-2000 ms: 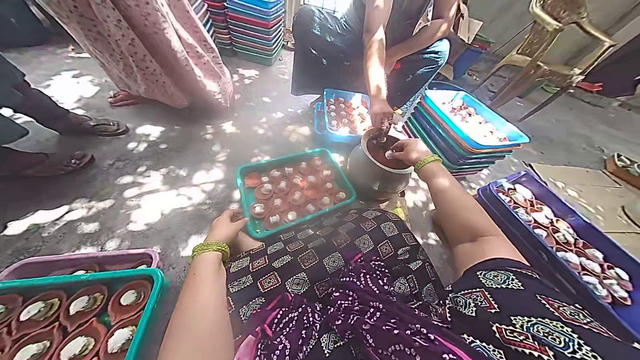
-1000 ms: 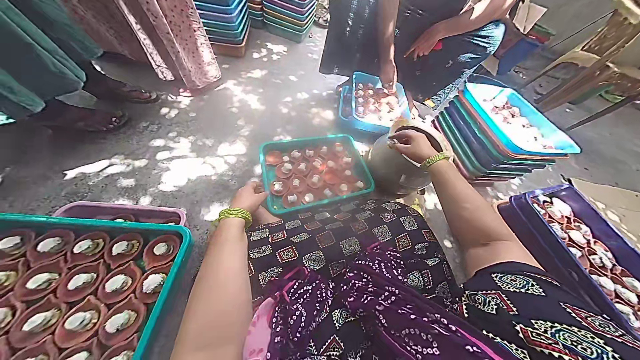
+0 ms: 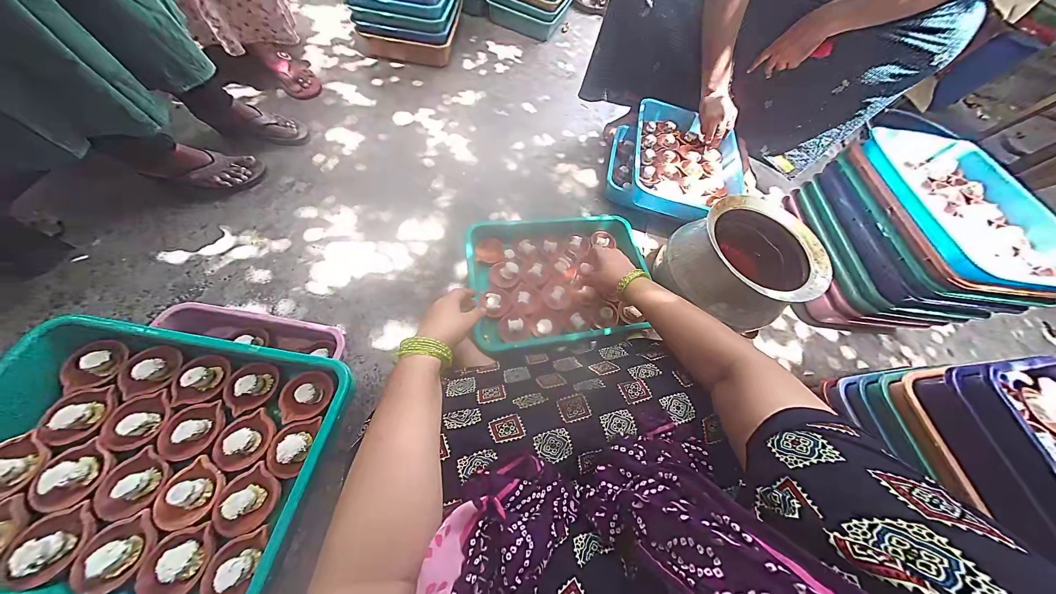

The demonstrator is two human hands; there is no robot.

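Note:
A teal plastic tray (image 3: pixel 561 338) of small clay lamps (image 3: pixel 525 297) with white pieces in them rests at my lap. My left hand (image 3: pixel 452 318) is at the tray's left edge, thumb and fingers apart on the rim. My right hand (image 3: pixel 606 271) reaches down among the lamps at the tray's right side; its fingertips are blurred, and whether they hold a white piece cannot be told. Just right of the tray stands a round metal pot (image 3: pixel 709 268) with dark reddish liquid inside.
A larger teal tray (image 3: pixel 342 396) of filled clay lamps lies at left, over a pink tray (image 3: pixel 247 310). Ahead, another person's hand (image 3: pixel 718 115) is over a blue tray (image 3: pixel 660 205). Stacked trays (image 3: pixel 874 239) stand at right; people's sandalled feet (image 3: pixel 219 169) are at upper left.
My right hand has moved from the pot's mouth to the lamps in the tray. My left hand remains at the tray's left edge. The view has shifted.

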